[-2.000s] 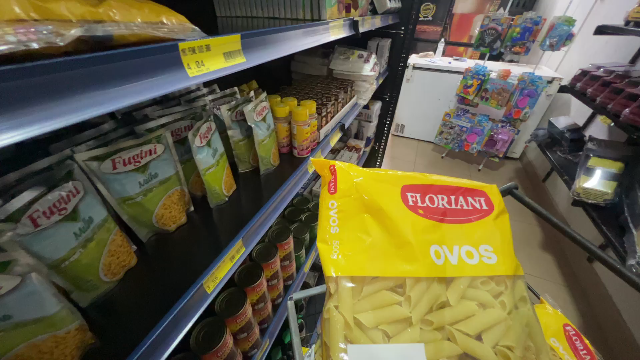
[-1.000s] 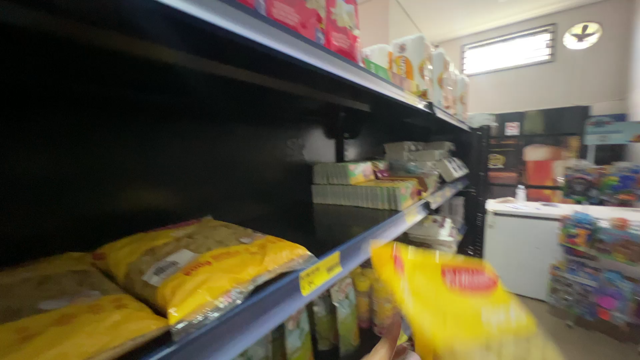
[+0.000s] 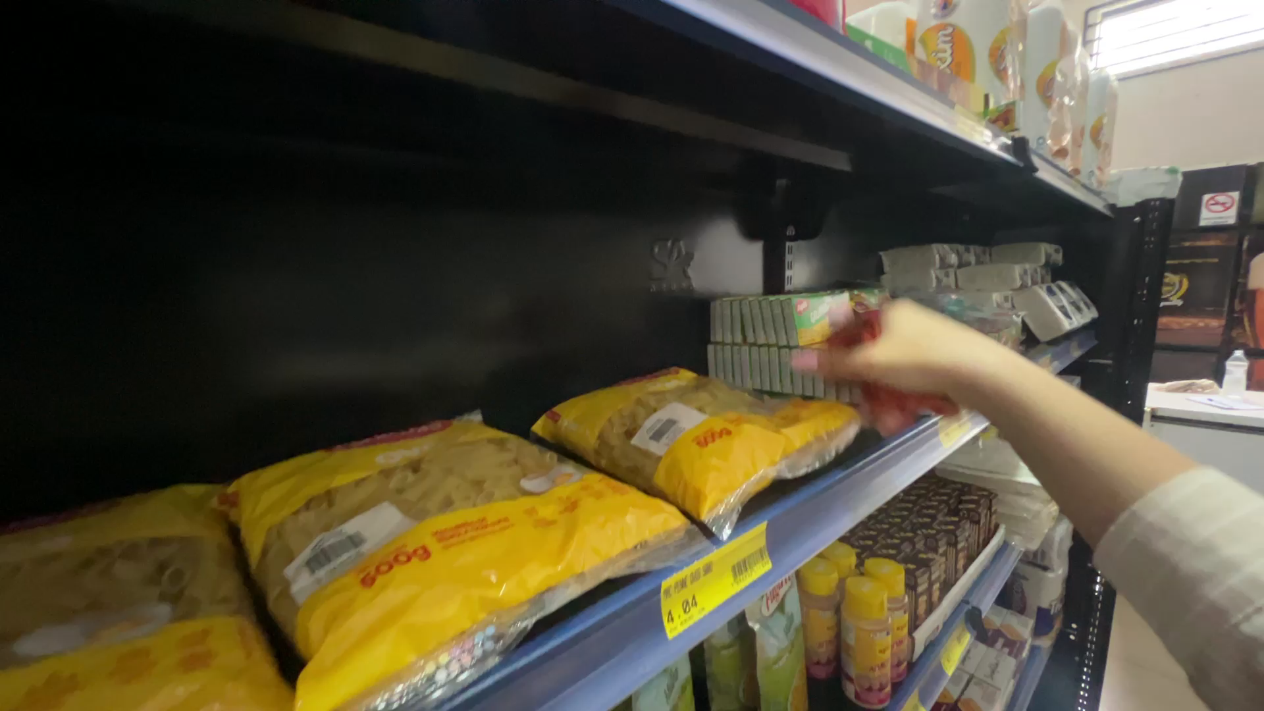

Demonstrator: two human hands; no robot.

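Note:
My right hand (image 3: 904, 360), blurred, reaches in from the right above the shelf edge, its fingers closed on the red end of a yellow pasta bag (image 3: 815, 430). That bag lies on the shelf, partly behind another pasta bag (image 3: 681, 430). To the left lie a larger-looking yellow bag of pasta (image 3: 444, 533) and one more pasta bag (image 3: 128, 612), flat with their labelled sides up. Just behind my fingers, small green-and-white boxes (image 3: 755, 346) stand in two tiers. My left hand is out of view.
A blue shelf edge (image 3: 602, 632) with a yellow price tag (image 3: 716, 583) runs in front of the bags. An upper shelf (image 3: 889, 99) overhangs them. Below are yellow-capped bottles (image 3: 869, 632) and green pouches (image 3: 775, 632). White packs (image 3: 1057, 306) lie farther along.
The pasta bag, held up in front of the shelves before, now lies on the shelf with my right hand at its end. The view has swung up and left.

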